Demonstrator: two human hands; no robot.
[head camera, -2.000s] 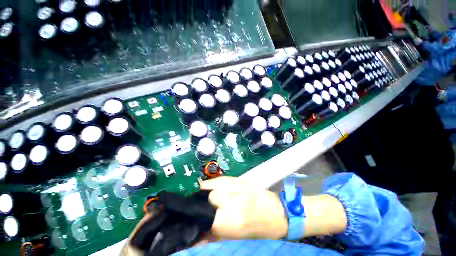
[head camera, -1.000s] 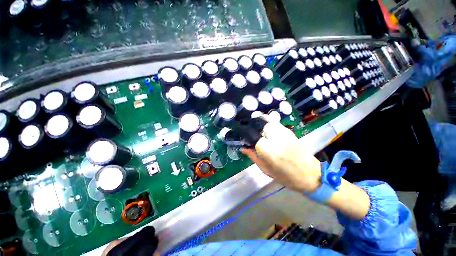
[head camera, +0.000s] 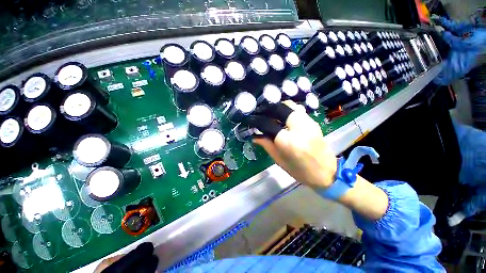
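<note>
The near green circuit board (head camera: 144, 120) carries rows of black capacitors with round white tops (head camera: 201, 115). My right hand (head camera: 296, 138), with black finger covers and a light blue wrist strap, reaches over the board. Its fingertips are closed around a capacitor (head camera: 245, 132), just in front of a standing one; the fingers hide most of it, and I cannot see whether it is seated. Pale round footprints (head camera: 76, 233) show at the board's lower left. My left hand (head camera: 133, 259), also with black finger covers, is cut off by the bottom edge; its grip is hidden.
Orange wound coils (head camera: 217, 169) sit near the board's front edge, beside the metal rail (head camera: 229, 200). More filled boards stretch right. A clear dimpled tray (head camera: 160, 21) lies behind. A carton of dark parts (head camera: 320, 245) is below. Another person's blue sleeves (head camera: 458, 50) show far right.
My right hand has moved from the front rail, beside my left hand, to the capacitor group. My left hand has dropped toward the bottom edge. The view has shifted, with less of the tray visible.
</note>
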